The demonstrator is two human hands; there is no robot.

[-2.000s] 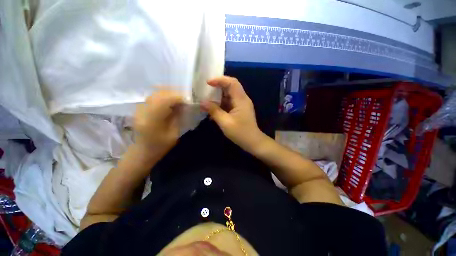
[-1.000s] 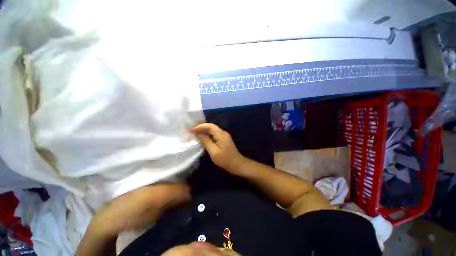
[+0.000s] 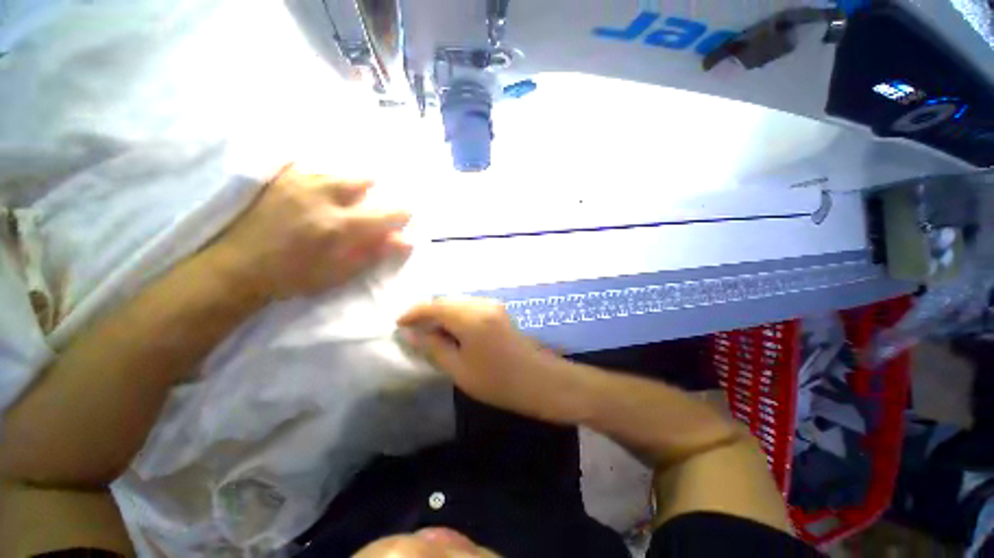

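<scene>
A large white garment piece lies over the left of the machine bed and hangs over the front edge onto the lap. My left hand lies on the cloth, fingers pointing right towards the needle area; whether it grips is unclear. My right hand pinches the cloth's right edge at the front of the bed, over the ruler's left end. The white sewing machine head is above, with a blue-grey cylinder hanging from it. Glare hides the needle and the cloth near it.
A ruler strip runs along the table's front edge. A black control panel is at the upper right. A small tray sits at the right table end, with a clear plastic bag near it. A red basket holding grey and white cloth stands below right.
The view has tilted up, bringing the machine head into sight. My left hand has moved up from the lap onto the cloth on the bed. My right hand still pinches the cloth edge.
</scene>
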